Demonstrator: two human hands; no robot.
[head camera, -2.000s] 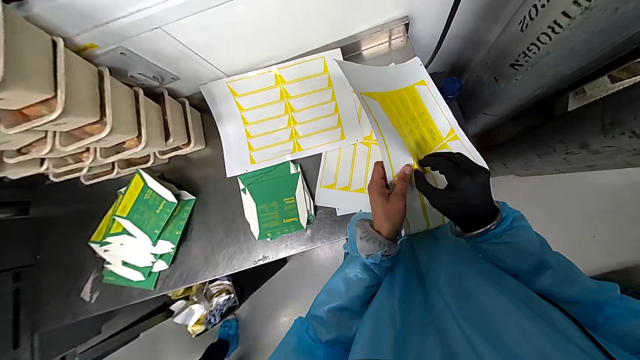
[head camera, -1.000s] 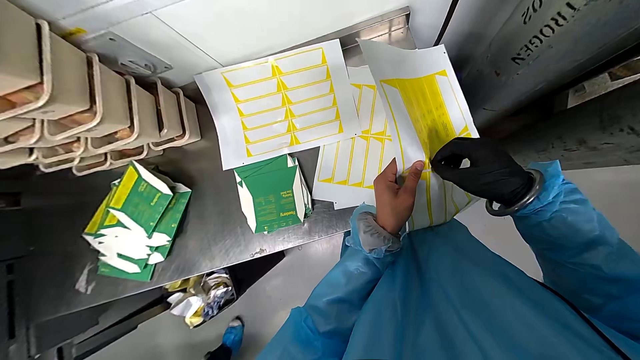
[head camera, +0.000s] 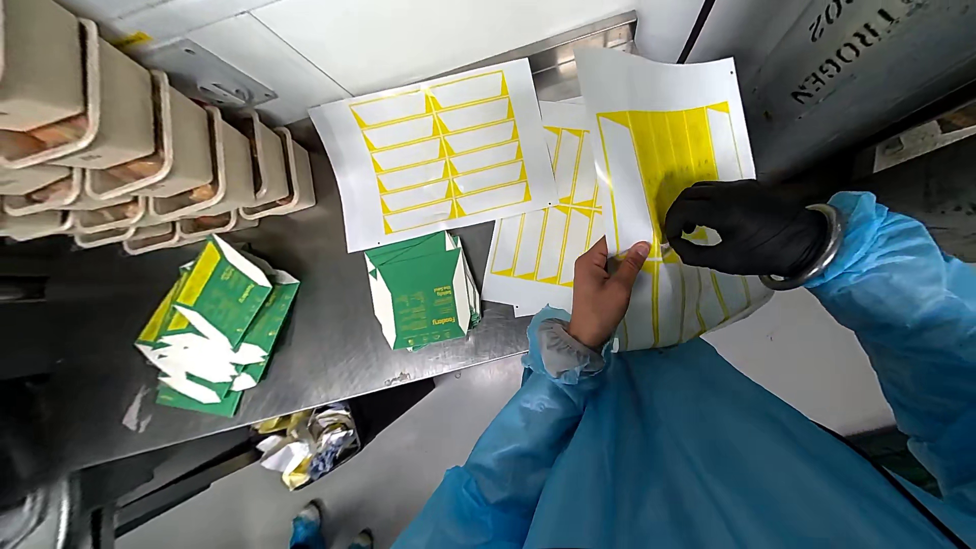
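Observation:
My left hand (head camera: 602, 293), bare, grips the lower left part of a white sheet with yellow-lined stickers (head camera: 621, 168), thumb on top. Over the middle of that sheet is my right hand (head camera: 717, 229) in a black glove, with thumb and fingertips curled together at a sticker edge; whether something thin is pinched there cannot be told. The sheet bends below my hands. Under it lies another sticker sheet (head camera: 534, 244). A further sheet (head camera: 446, 152) lies flat to the left, partly over that one. Green printed cartons (head camera: 415, 297) are stacked at the table's front edge.
More green cartons with white flaps (head camera: 221, 320) lie on the steel table (head camera: 328, 335) at left. Stacked beige tubs (head camera: 187, 145) stand at the back left. A bin of crumpled wrappers (head camera: 313, 442) is below the table edge. A shoe with a blue cover (head camera: 307, 526) shows on the floor.
My right hand has moved up the sheet from beside my left thumb. The held sheet's upper part now stands more upright, and its lower part bends. My left hand keeps its grip.

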